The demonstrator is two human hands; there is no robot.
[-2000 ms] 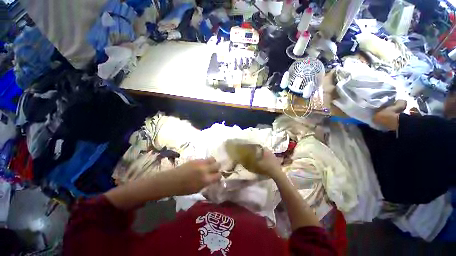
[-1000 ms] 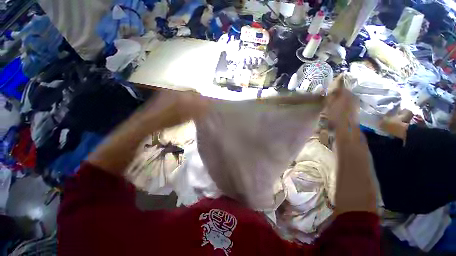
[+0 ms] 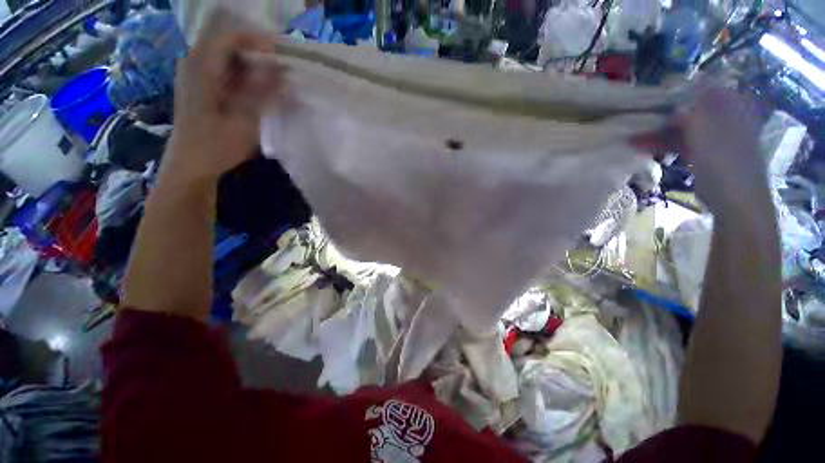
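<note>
A pale garment piece (image 3: 452, 199) is stretched wide and held up in front of me, its thick waistband edge on top and its body hanging to a narrow lower end. A small dark spot shows near the middle of the band. My left hand (image 3: 231, 99) grips the band's left end. My right hand (image 3: 715, 136) grips the right end and is slightly blurred. The garment pile (image 3: 362, 316) lies below, partly behind the hanging piece.
A tied bundle (image 3: 294, 271) forms the left end of the pile. Some red (image 3: 534, 335) shows amid the cloth. A blue bucket (image 3: 83, 101) and a white bucket (image 3: 38, 149) stand far left. The held piece hides most of the table and machine.
The garment, first bunched low over the pile, was spread between both hands and is now raised higher and stretched wider. The view has tilted upward.
</note>
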